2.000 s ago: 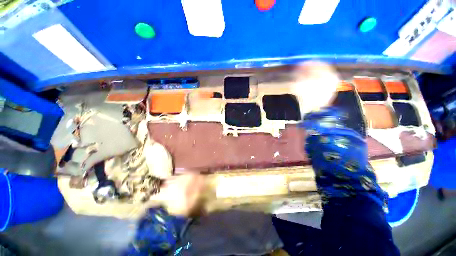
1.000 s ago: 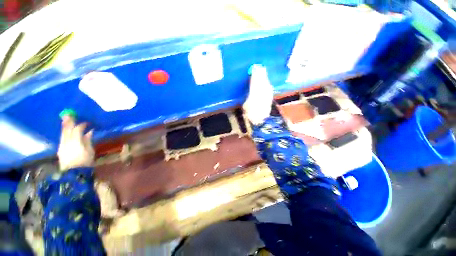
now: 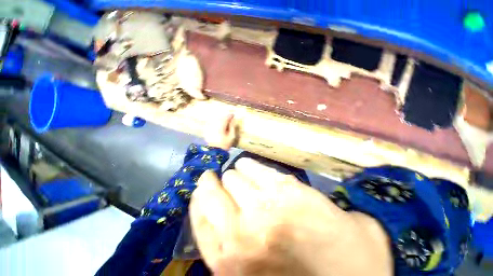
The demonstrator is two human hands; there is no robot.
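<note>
The beige leather sheet (image 3: 319,69), with black-backed openings, lies along the back of the maroon cutting pad (image 3: 243,67). My left hand (image 3: 221,131) is small and blurred at the front edge of the pale yellowish board (image 3: 324,148); its fingers are unclear and I cannot tell if it holds anything. My right hand (image 3: 292,226) is large and close to the camera at the bottom centre, its back showing and fingers curled down. Whatever is under it is hidden, apart from a dark edge behind its knuckles.
The blue press beam (image 3: 346,19) crosses the top, with a green knob (image 3: 474,21) at right. A scrap pile (image 3: 157,73) covers the board's left end. A blue bucket (image 3: 81,105) stands on the floor at left. A white surface (image 3: 65,248) is at lower left.
Both hands have left the green buttons on the beam. My left hand is now at the board's front edge, my right close to the camera. The view has turned towards the left end.
</note>
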